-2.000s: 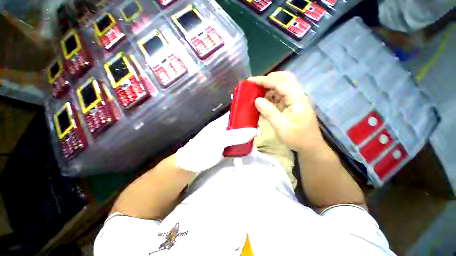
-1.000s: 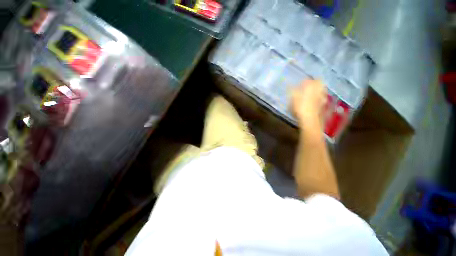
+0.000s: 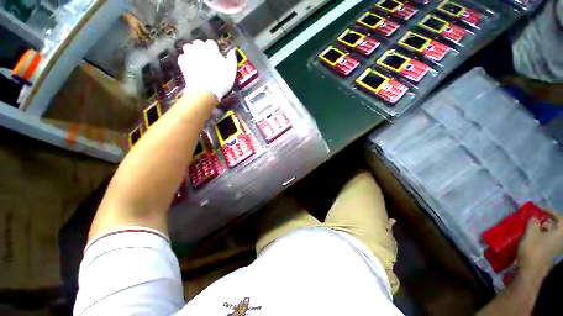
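Keypad phones with red keys and mostly yellow frames (image 3: 236, 139) lie in a thick stack of clear plastic trays (image 3: 296, 162). My left hand (image 3: 208, 69), in a white glove, is palm down over the upper part of this stack; its palm side is hidden, so I cannot tell if it grips a phone. My right hand (image 3: 538, 245), bare, is at the near right corner of the grey cover stack (image 3: 457, 160). Its thumb and fingers are closed around the end of a red back cover (image 3: 509, 233). More red shows beneath and beside it.
A second clear tray of phones (image 3: 390, 112) lies further along the green bench (image 3: 321, 105). A shelf edge (image 3: 62, 133) with an orange-and-white roll (image 3: 27, 65) stands at the left. Another person's hand (image 3: 134, 26) shows at top left, and a grey sleeve (image 3: 542, 46) at top right.
The view has swung back toward the bench. My gloved left hand, out of view a second ago, is now over the phone trays. My right hand stays at the cover stack, now gripping a cover.
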